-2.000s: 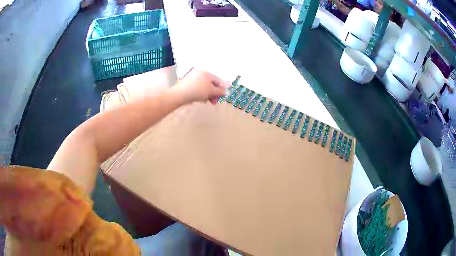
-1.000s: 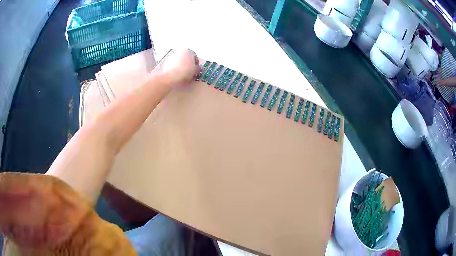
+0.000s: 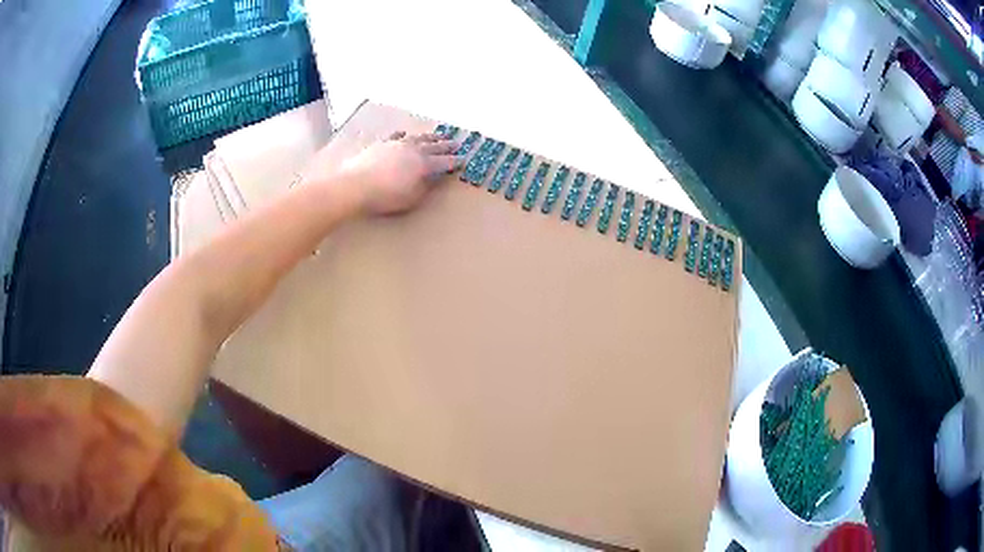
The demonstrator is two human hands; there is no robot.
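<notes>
A row of narrow green single PCBs (image 3: pixel 607 207) lies side by side along the far edge of the large brown cardboard sheet (image 3: pixel 486 356). My left hand (image 3: pixel 397 175) reaches in from the left and rests at the left end of the row. Its fingers are spread, with the fingertips on or beside the end boards and partly covering them. I see nothing held in it. My right hand is not in view.
A white bowl (image 3: pixel 745 464) with thin green strips and a brown scrap stands at the lower right. A green crate (image 3: pixel 227 92) and spare cardboard (image 3: pixel 259 151) are at the upper left. White bowls (image 3: pixel 858 216) sit along the dark belt (image 3: pixel 755 205). Something red (image 3: pixel 849 539) shows at the bottom right.
My left hand was closed at the row's left end and has now lowered, with its fingers spread over the end boards. The view has shifted, so the row sits further left and higher than at first.
</notes>
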